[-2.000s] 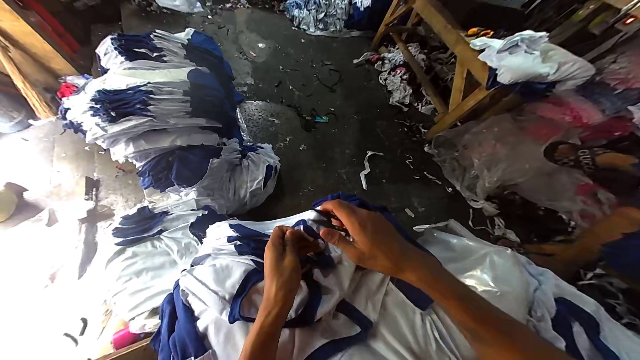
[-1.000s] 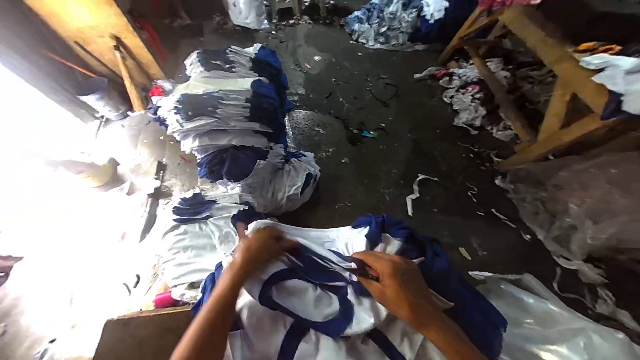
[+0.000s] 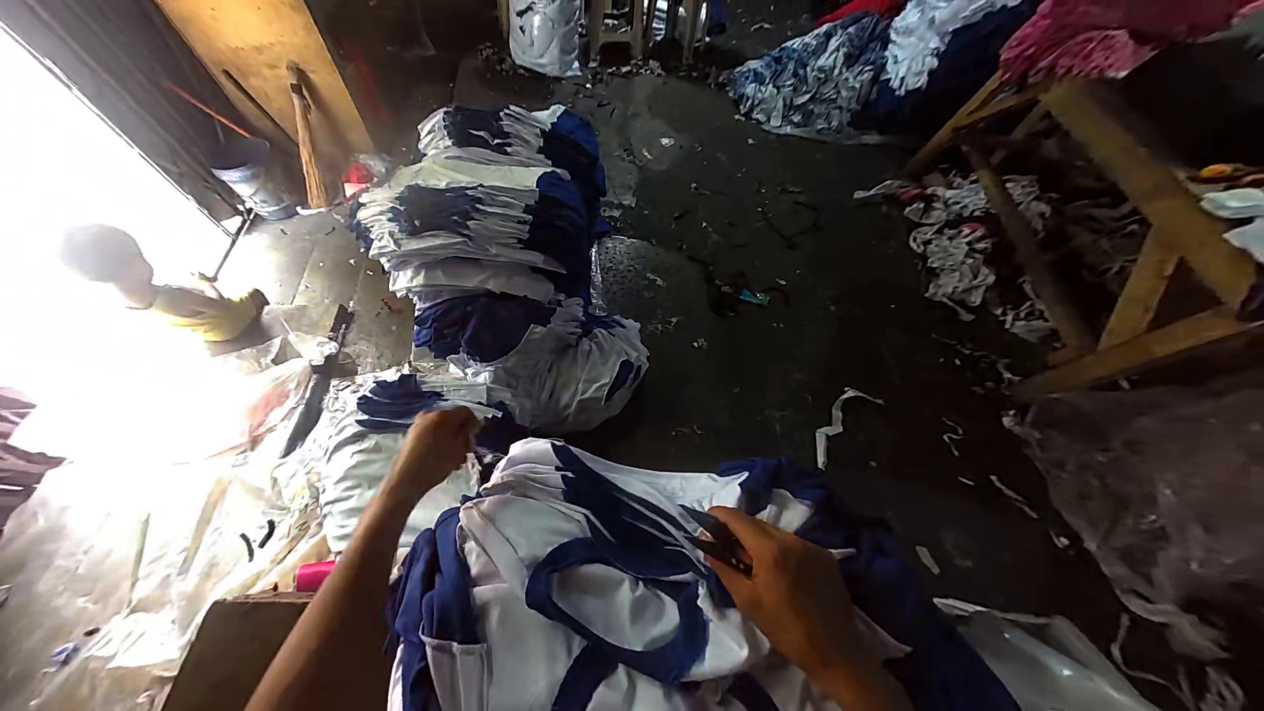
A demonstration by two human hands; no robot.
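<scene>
White and navy fabric garments point(image 3: 632, 592) lie in a heap at the bottom centre, with a navy band forming a loop on top. My right hand point(image 3: 785, 583) holds small dark thread snippers point(image 3: 721, 543) over the garments, their blades pointing left. Up and left of the heap, my left hand point(image 3: 444, 439) is closed, beside the navy and white folded pieces point(image 3: 395, 400); whether it pinches a thread or cloth edge cannot be told. Beyond it stands a tall stack of white and navy garments point(image 3: 474, 217), with a bundle point(image 3: 563, 375) at its near end.
A wooden trestle point(image 3: 1136, 197) stands at the right above fabric scraps point(image 3: 953, 247). Clear plastic sheeting point(image 3: 1155, 494) lies below it. At the left, a person point(image 3: 188, 296) is low down in bright light. A pink thread spool point(image 3: 314, 576) is near my left forearm, by a brown box point(image 3: 232, 652).
My left hand has left the garment's edge and moved away to the left. My right hand stays over the heap, the snippers now plainly visible. The view has swung left.
</scene>
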